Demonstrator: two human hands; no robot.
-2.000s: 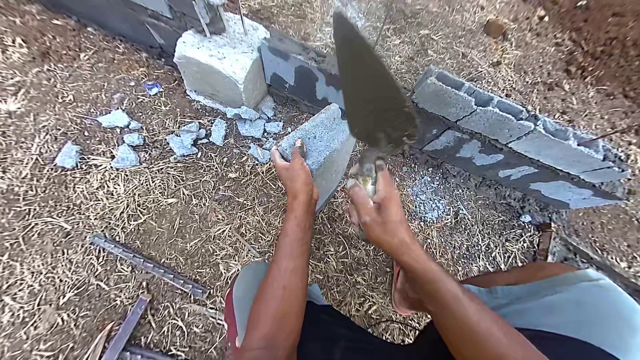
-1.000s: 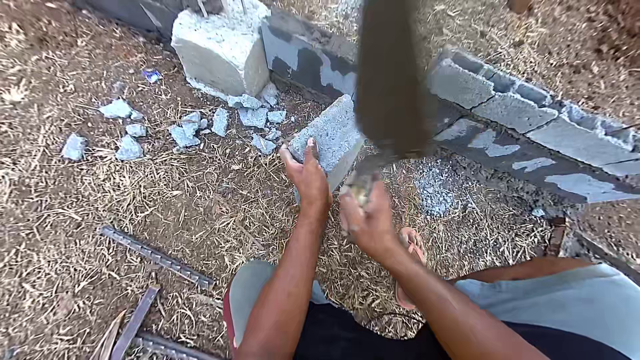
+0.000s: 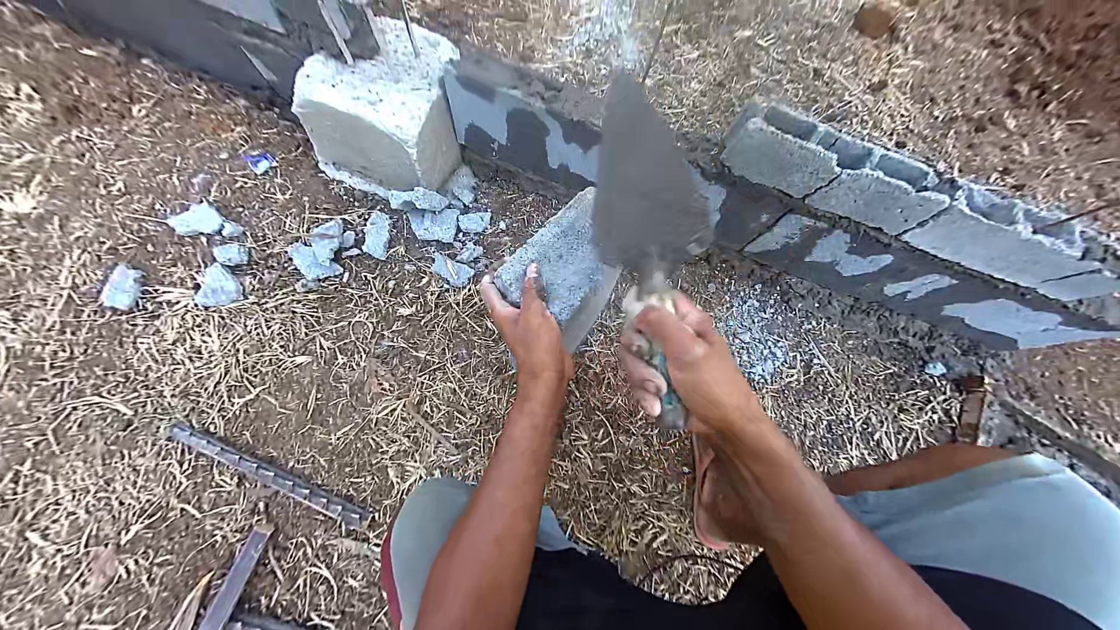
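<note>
My left hand (image 3: pixel 532 328) grips the near end of a grey concrete block (image 3: pixel 560 254), which stands tilted on the straw-strewn ground. A brick trowel (image 3: pixel 649 184) is in my right hand (image 3: pixel 678 359), its fingers closed round the handle. The trowel's blade, slightly blurred, points up and away and covers part of the block's right side. Broken concrete chunks (image 3: pixel 435 224) lie to the left of the block's far end. Grey crumbs and dust (image 3: pixel 759 341) are scattered on the ground to the right of my right hand.
Beyond my hands a low block wall (image 3: pixel 840 249) runs across, with a course of hollow blocks (image 3: pixel 884 199) on its right part. A pale concrete post base (image 3: pixel 376 122) with metal rods stands at the upper left. Metal strips (image 3: pixel 267 472) lie at the lower left; my foot (image 3: pixel 726 503) is near the block.
The trowel in my right hand has swung between frames, its blade nearer the camera a second ago and lower over the block now. My left hand keeps its hold on the block.
</note>
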